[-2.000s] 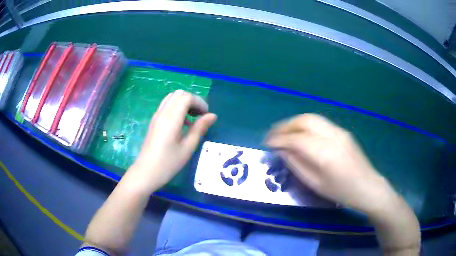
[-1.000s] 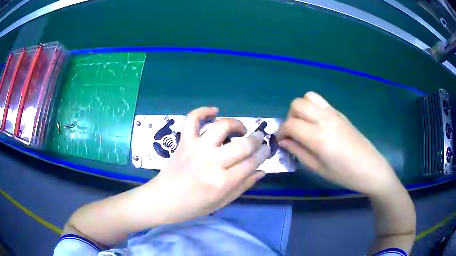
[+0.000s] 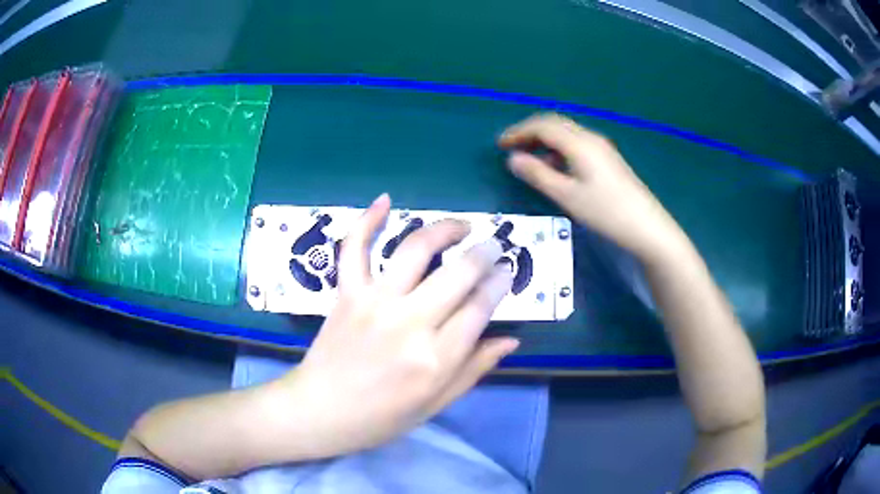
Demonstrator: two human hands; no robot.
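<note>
A silvery rectangular plate (image 3: 367, 307) lies flat on the dark-green bench in front of me. Dark round cut-outs show in it, the left one with a ring at its centre, and small studs sit near its edges. My left hand (image 3: 405, 318) lies over the plate's middle with its fingers spread, hiding much of the middle cut-out and part of the right one. My right hand (image 3: 579, 178) is slightly blurred above the bench, behind and to the right of the plate, clear of it. Its thumb and forefinger are a little apart, with nothing visible between them.
A shiny green mat (image 3: 178, 193) lies left of the plate, with tiny bits (image 3: 118, 230) near its left side. Clear trays with red strips (image 3: 48, 164) stand at the far left. Stacked plates (image 3: 832, 256) stand at the far right. Blue tape (image 3: 386, 82) edges the bench.
My right hand has left the plate's right end and moved up and away. My left hand stays on the plate. Earlier it was over the mat, and the view has since turned right.
</note>
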